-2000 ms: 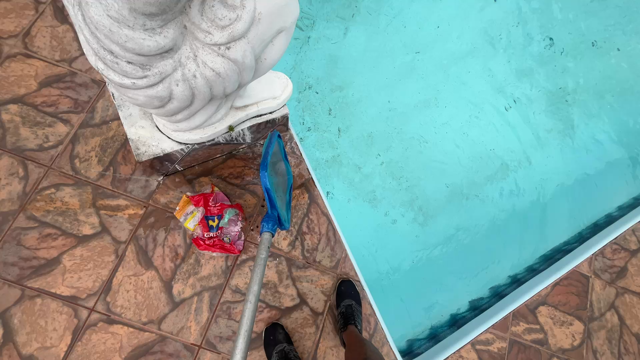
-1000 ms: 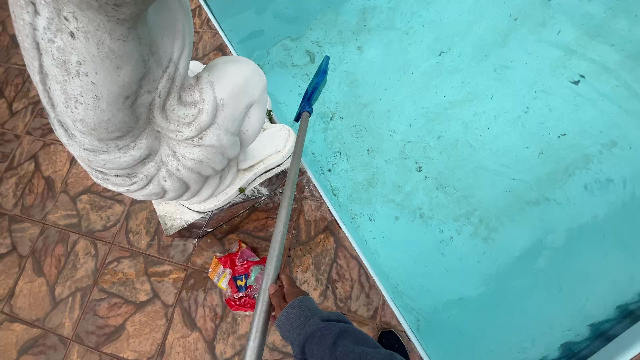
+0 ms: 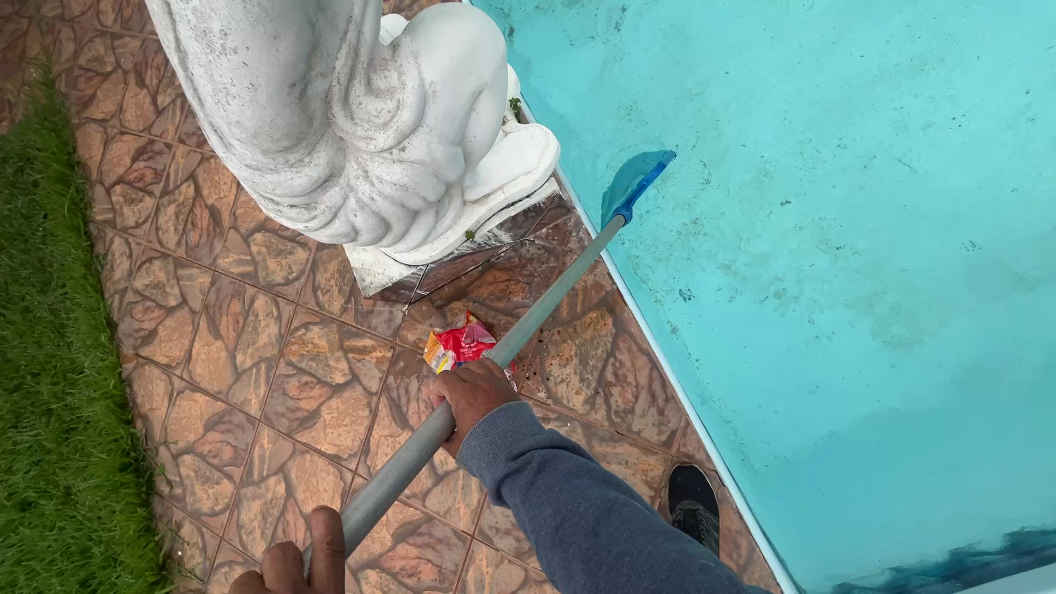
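Observation:
My right hand [image 3: 474, 400], in a grey-blue sleeve, is closed around the middle of a grey metal pole [image 3: 549, 309]. At the bottom edge my left hand [image 3: 293, 561] grips the pole's lower part; some of that hand is cut off by the frame. The pole slants up to the right, over the pool's rim. On its far end is a blue skimmer net [image 3: 639, 183], over the pool water [image 3: 825, 289] near the edge. Below the pole, a crumpled red and yellow plastic bag [image 3: 462, 342] lies on the tiles, partly hidden by the pole and my right hand.
A large white statue [image 3: 396, 140] stands on a corner base beside the pool. The white pool rim [image 3: 660, 338] runs diagonally past my dark shoe [image 3: 695, 503]. Stone-patterned tiles [image 3: 247, 363] meet grass [image 3: 66, 355] at the left. Dark specks lie on the tiles near the bag.
The skimmer net was above the tiles two seconds ago and is now over the pool. My right hand came into view on the pole, then my left hand. The view has shifted left.

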